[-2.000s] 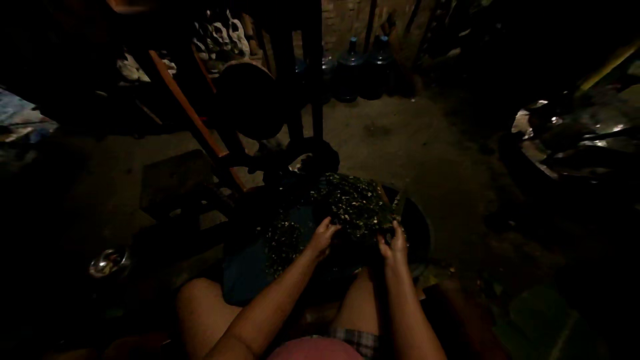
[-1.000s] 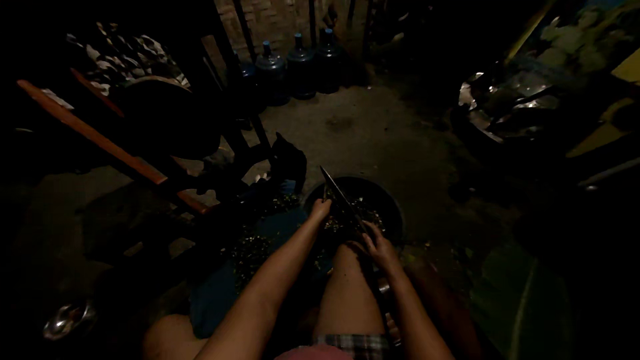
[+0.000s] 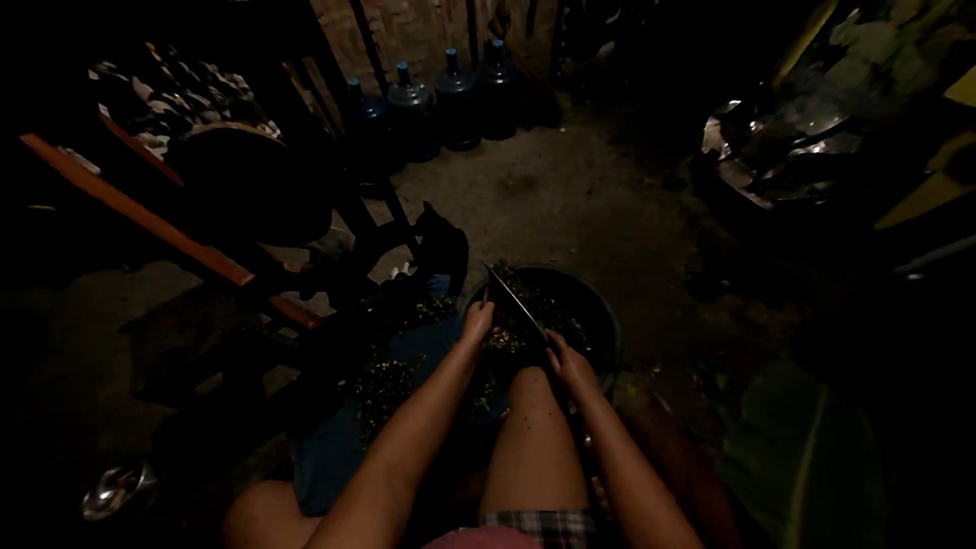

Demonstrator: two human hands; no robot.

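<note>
A long knife [image 3: 518,303] slants over a dark round tub [image 3: 612,324], its handle end in my right hand [image 3: 570,364]. My left hand [image 3: 479,322] is closed at the tub's left rim around a thin, dark stem-like thing that is too dim to name. Small chopped plant bits [image 3: 503,341] lie inside the tub, beneath the blade. More bits are scattered over a blue cloth or sheet [image 3: 328,465] to the left of the tub.
A dark cat [image 3: 444,242] sits just beyond the tub. Large water bottles [image 3: 456,99] stand by the woven wall. An orange wooden bar [image 3: 175,229] slants at left, a metal bowl [image 3: 114,492] lies low left, shiny metal ware [image 3: 801,145] upper right, a broad leaf [image 3: 801,457] lower right.
Two seconds ago both hands were at a mass of plant bits over the tub; the knife now shows in my right hand. The view has shifted.
</note>
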